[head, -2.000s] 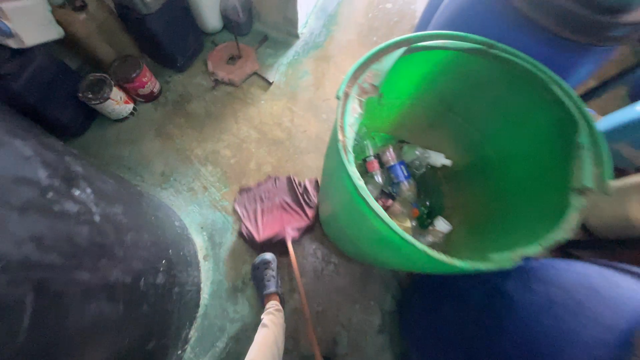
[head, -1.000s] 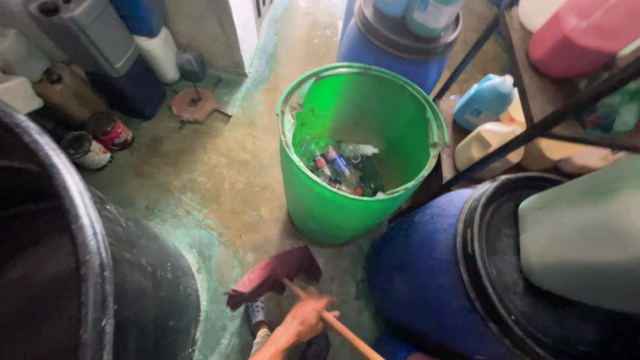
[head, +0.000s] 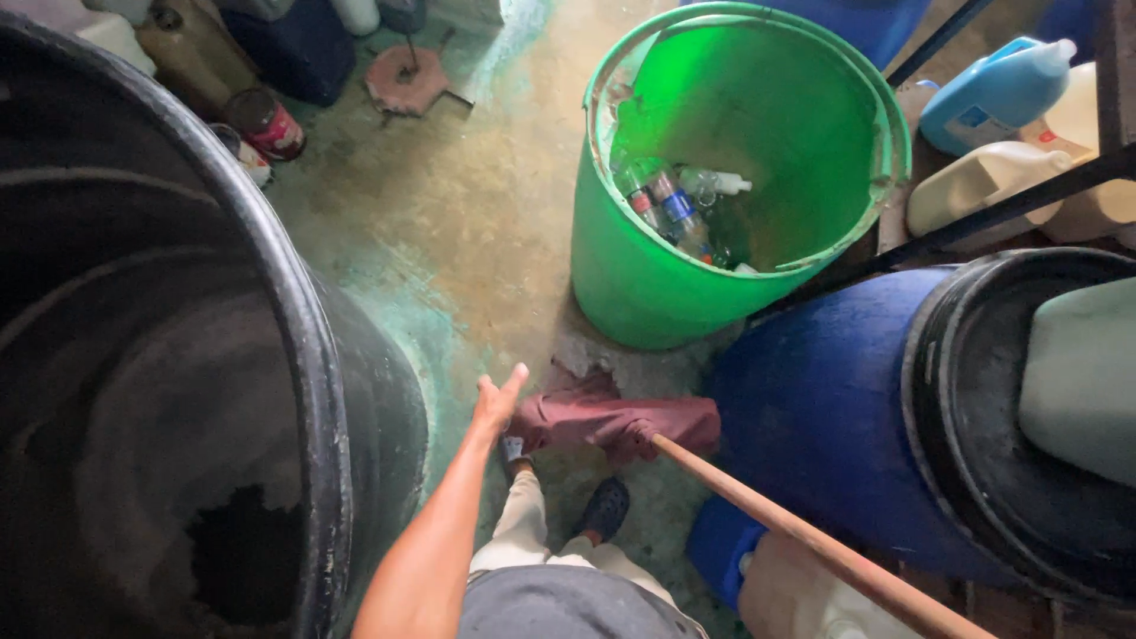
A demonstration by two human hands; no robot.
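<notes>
My left hand [head: 502, 397] is stretched forward over the floor with its fingers apart and nothing in it, beside the left end of a reddish cloth [head: 612, 421]. The cloth is draped over the head of a floor tool whose wooden pole [head: 808, 534] slants down to the lower right edge. My right hand is out of view. Beyond the cloth stands a green plastic bin [head: 635, 293] with several plastic bottles [head: 676, 209] at its bottom.
A large black tank [head: 324, 426] fills the left side. At the right are a blue drum [head: 816, 390] and a metal rack [head: 1003, 206] with jugs. Cans [head: 264, 124] and an octagonal base [head: 406, 80] stand at the upper left.
The hand seen on the pole one second ago is not on its visible part now. The cloth-covered head has moved right, towards the blue drum. The view has shifted.
</notes>
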